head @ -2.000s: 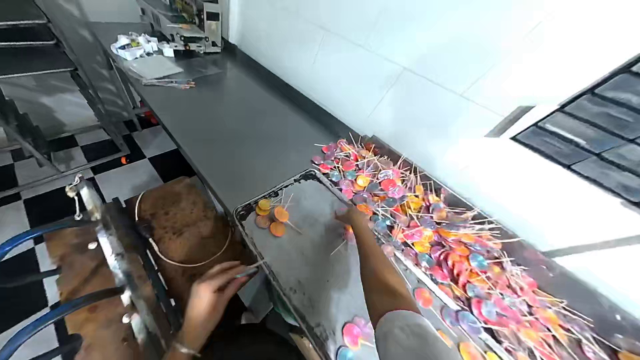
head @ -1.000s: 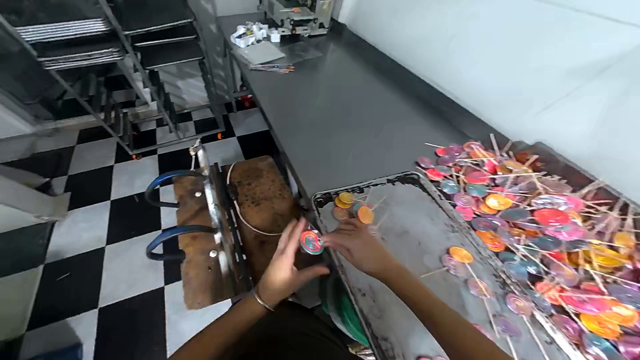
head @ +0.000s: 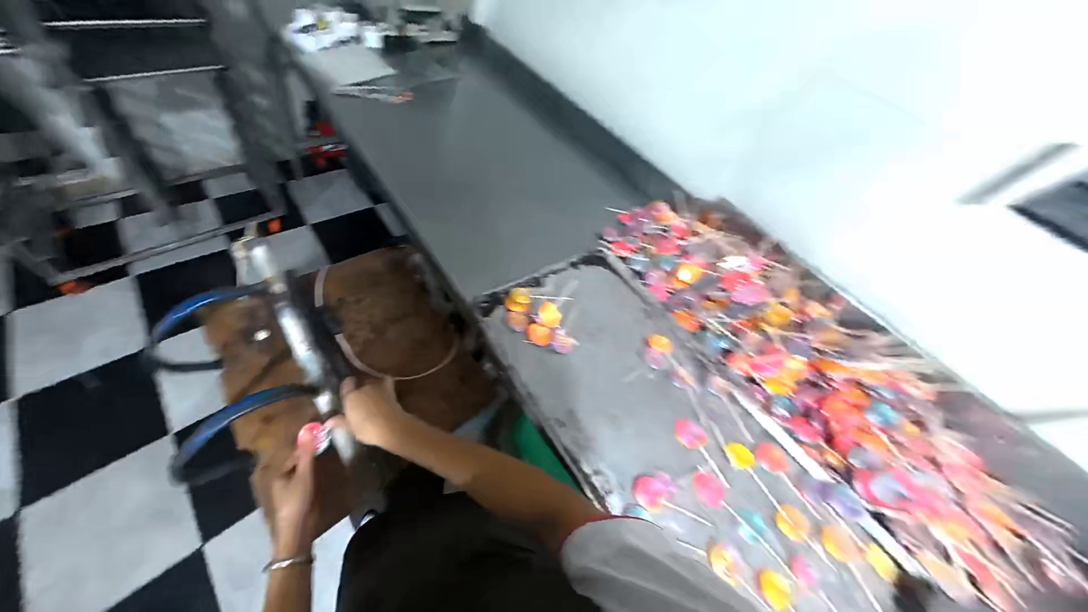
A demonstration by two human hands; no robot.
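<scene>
My left hand, with a bracelet at the wrist, holds a round red lollipop at its fingertips, low on the left. Beside it my right hand rests near the metal bar of a hose-fed machine; blur hides whether it grips anything. The machine has blue hoses and stands on a brown, worn board. To the right of my arms lies a metal tray with a small cluster of orange and yellow lollipops at its far corner and many more lollipops spread at its near end.
A large heap of colourful lollipops lies between the tray and the white wall. The grey countertop runs back to white items and papers. Metal racks stand at the left on a black and white checkered floor.
Both hands have moved left, from beside the tray's edge to the machine's bar. The red lollipop is still at my left hand. The view has swung.
</scene>
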